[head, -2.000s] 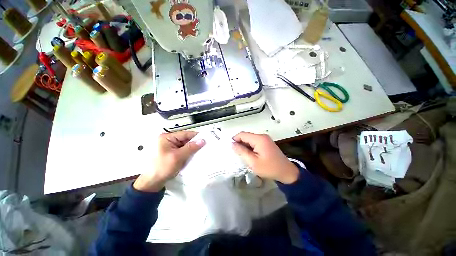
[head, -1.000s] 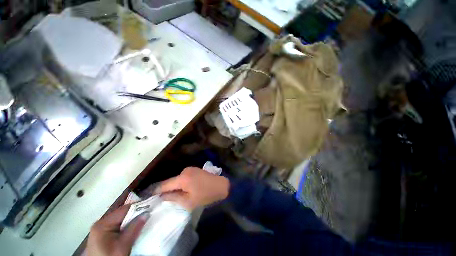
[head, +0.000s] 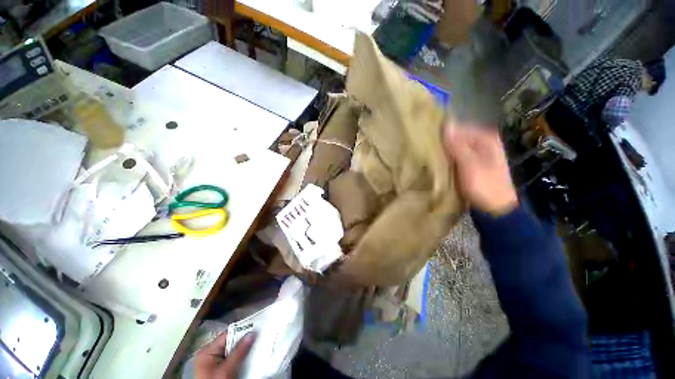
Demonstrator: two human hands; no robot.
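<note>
My right hand is raised at the right and grips the edge of the khaki garment, lifting it off the heap. My left hand, at the bottom and partly cut off, pinches the white garment, whose folded edge shows a small dark stitched mark. The test scrap, with rows of dark brown stitched marks, lies on the brown cloth between the hands.
Scissors and a slim black tool lie on the white table by white fabric pieces. The machine's metal bed is at lower left. A grey bin stands behind. A person sits far right.
My right hand has left the white garment, moved up and right, and taken hold of the khaki garment, raising it. My left hand still holds the white garment. The view has turned right.
</note>
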